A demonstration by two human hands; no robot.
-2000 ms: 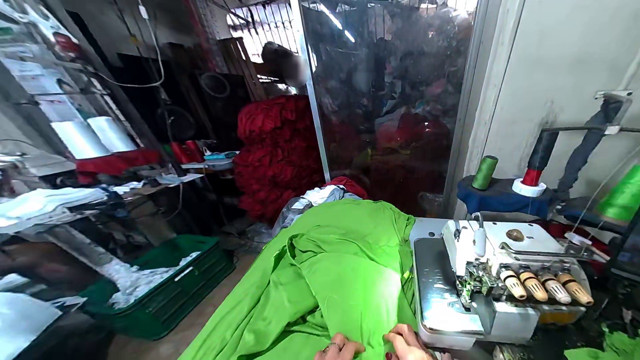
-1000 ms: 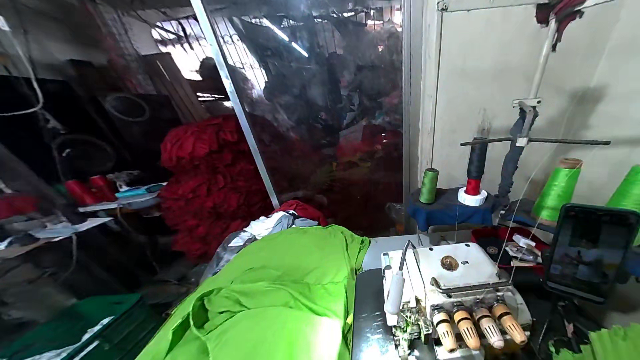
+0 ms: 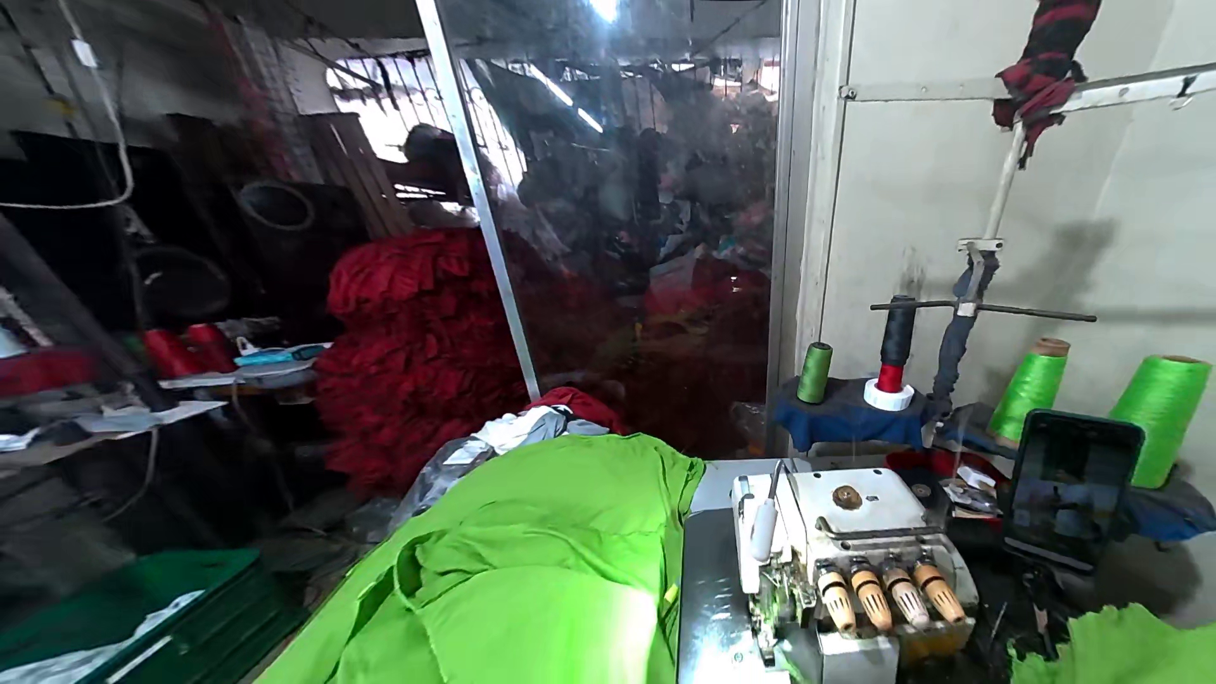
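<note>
Neither of my hands shows in the view of now. Lime-green fabric [image 3: 560, 541] lies in a loose, folded heap over the table at the lower middle. Directly right of it stands a white overlock sewing machine [image 3: 855, 513] with several wooden-looking tension knobs [image 3: 869, 594] on its front. Its metal work plate [image 3: 711, 589] borders the fabric. More green fabric [image 3: 1121, 646] lies at the lower right corner. What my hands hold or touch is hidden.
Green thread cones [image 3: 1164, 413] and a phone [image 3: 1073, 489] on a holder stand at the right. A small green spool [image 3: 814, 373] is behind the machine. Beyond the table are a glass partition [image 3: 646, 266] and piled red fabric [image 3: 408, 370]. A green crate [image 3: 190, 617] sits lower left.
Two seconds ago both my hands were on the green fabric at the bottom edge; they are now out of view. The view has swung to the right and up.
</note>
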